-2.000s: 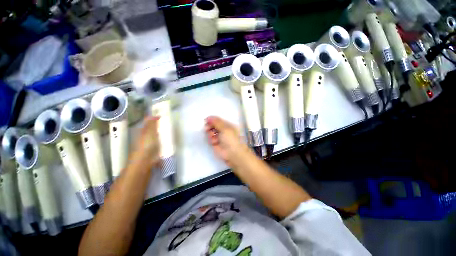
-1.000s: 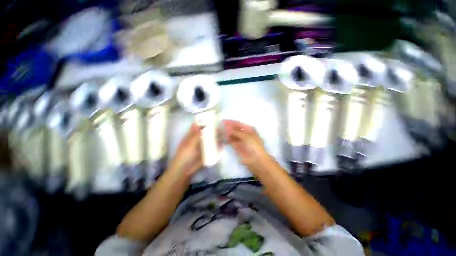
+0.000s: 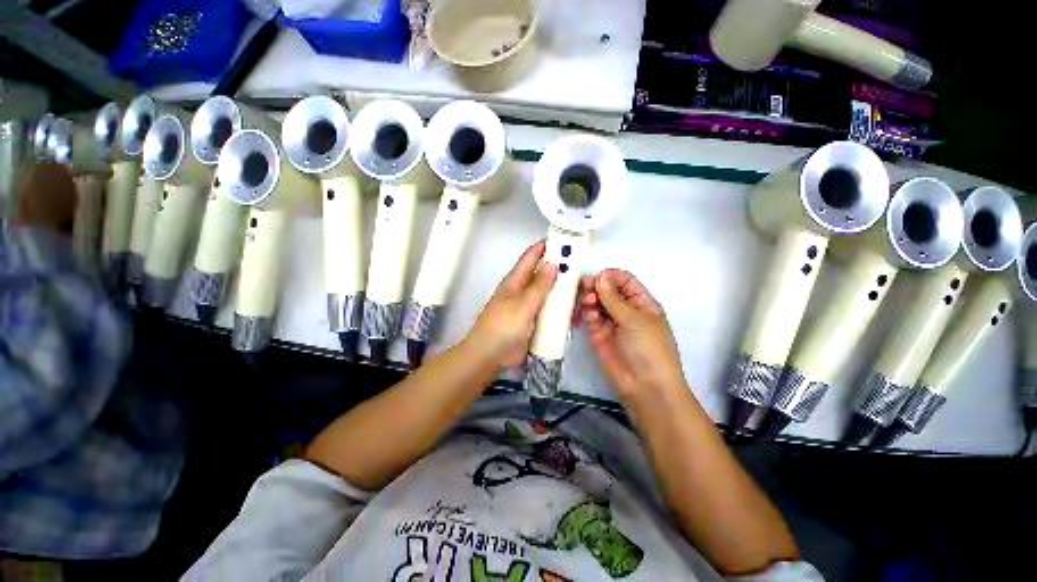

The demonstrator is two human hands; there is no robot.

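A cream hair dryer (image 3: pixel 554 324) stands out in the middle of the bench, its silver end ring (image 3: pixel 579 183) facing up and its handle pointing towards me. Two dark spots show on the upper handle. My left hand (image 3: pixel 515 309) holds the handle from the left side. My right hand (image 3: pixel 629 330) is beside the handle on the right, fingertips pinched together close to it. Whether a small piece is between those fingertips cannot be told.
Rows of hair dryers lie left (image 3: pixel 388 216) and right (image 3: pixel 785 296) on the white bench (image 3: pixel 671 244). Behind are a cream bowl (image 3: pixel 482 57) with tiny pieces, blue trays (image 3: pixel 182 36), printed boxes (image 3: pixel 728 108) and a sideways dryer (image 3: pixel 841 40). A person's plaid sleeve (image 3: pixel 57 352) is at left.
The view has shifted, and the picture is sharper. My right hand has come closer to the handle of the held dryer, its fingertips now beside it. My left hand still holds the dryer.
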